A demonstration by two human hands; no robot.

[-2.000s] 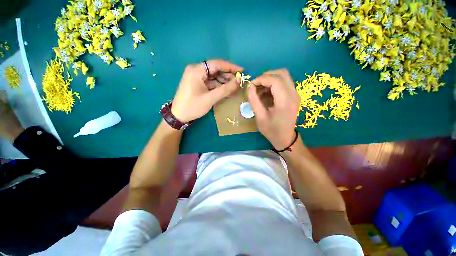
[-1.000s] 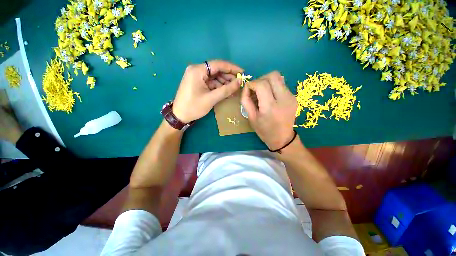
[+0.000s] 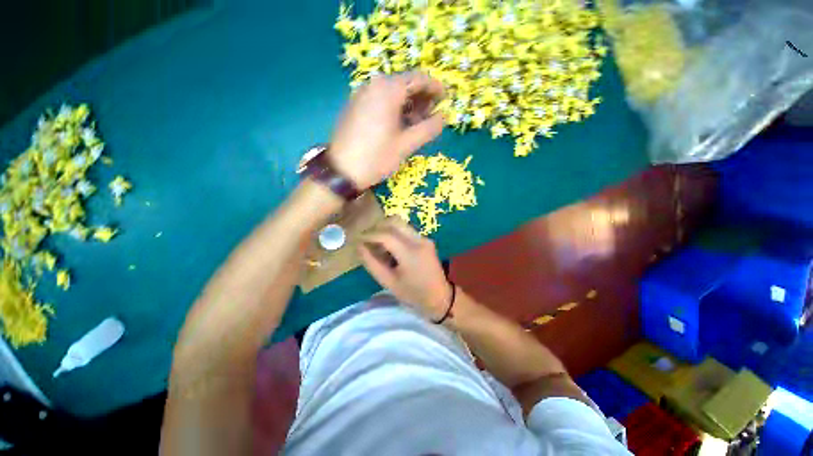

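My left hand [image 3: 388, 125], with a watch on the wrist, reaches to the lower left edge of the large heap of yellow-and-white pieces [image 3: 508, 62]. Its fingers are curled and blurred; whether they hold a piece cannot be told. My right hand [image 3: 410, 267] is low over the right edge of the tan cardboard [image 3: 330, 274], fingers bent; nothing clear shows in it. A white glue disc [image 3: 332, 237] lies on the cardboard, with small yellow slivers near it. A ring-shaped pile of small yellow parts [image 3: 459, 189] lies between the cardboard and the heap.
At left are a smaller yellow-and-white heap [image 3: 53, 169], a dense yellow pile [image 3: 21, 307] and a white glue bottle [image 3: 92, 346]. A clear plastic bag [image 3: 713, 89] is at upper right. Blue bins [image 3: 704, 298] and cartons [image 3: 726, 401] stand on the floor at right.
The view has turned right. My hands have parted: the left has gone from the yellow-and-white piece over the cardboard to the large heap, the right has drawn back toward the table's near edge.
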